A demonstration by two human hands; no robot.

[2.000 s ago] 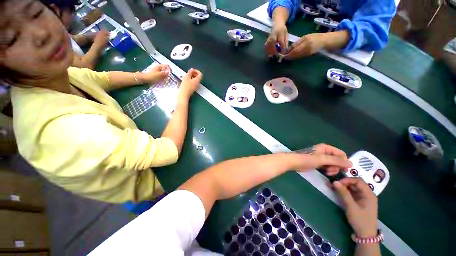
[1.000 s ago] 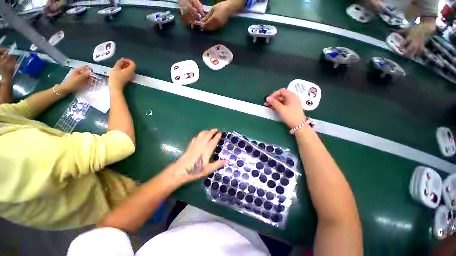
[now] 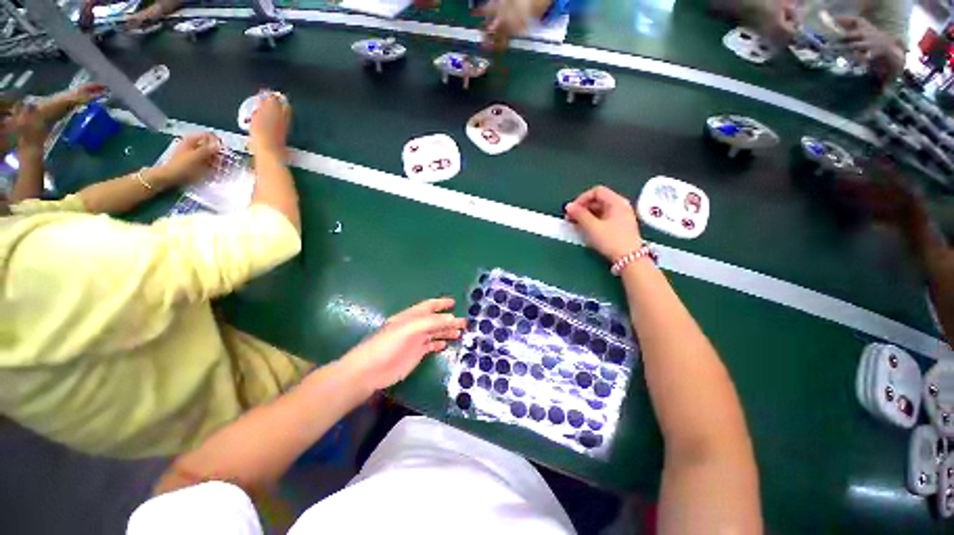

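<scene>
A shiny pad sheet with rows of black discs (image 3: 539, 361) lies flat on the green bench in front of me. My left hand (image 3: 410, 343) is at the sheet's left edge, fingers apart and stretched towards it. My right hand (image 3: 605, 219) is above the pale rail, thumb and fingers pinched, with a small dark pad (image 3: 570, 210) partly showing at the tips. A white housing cover (image 3: 673, 207) lies on the belt just right of my right hand. Two more covers, one white (image 3: 432, 158) and one pinkish (image 3: 497, 129), lie further left on the belt.
Open housing halves (image 3: 742, 133) stand along the belt. Stacked white covers (image 3: 889, 385) are at the right edge. A neighbour in yellow (image 3: 157, 256) works at my left, one hand on a cover. Blurred hands work opposite. A dark blurred arm (image 3: 889, 209) reaches in from the right.
My left hand has drawn back off the sheet to its left edge. My right hand stays beside the cover near the rail. The neighbour's hand has moved onto a cover. An arm has appeared at right.
</scene>
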